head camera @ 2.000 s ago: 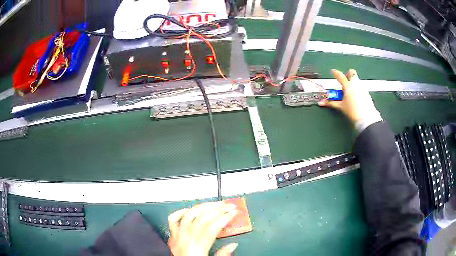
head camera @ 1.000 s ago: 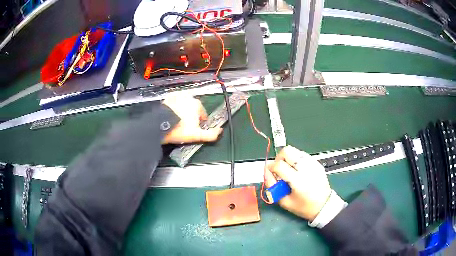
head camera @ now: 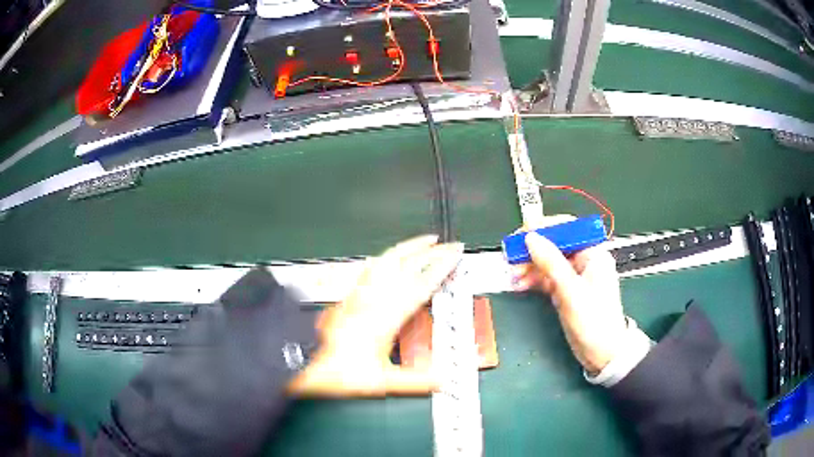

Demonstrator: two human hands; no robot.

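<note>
A pale silver-grey strip module lies fore-and-aft over the orange-brown contact plate, whose right edge and part of its left side show. My left hand is at the strip's left side, fingers at its far end, thumb reaching its middle; it is slightly blurred and appears to hold it. My right hand holds the bright blue probe right of the strip, above the white rail. The thin red wire curves from the probe's right end. The plate's centre hole is hidden.
The dark tester stands at the back, with a black cable running forward. A red bin and folder are at back left. Black strips lie at left, others at right. A metal post stands behind.
The grey strip has come from the belt onto the contact plate with my left hand. My right hand and the blue probe have moved up and right. The view has shifted.
</note>
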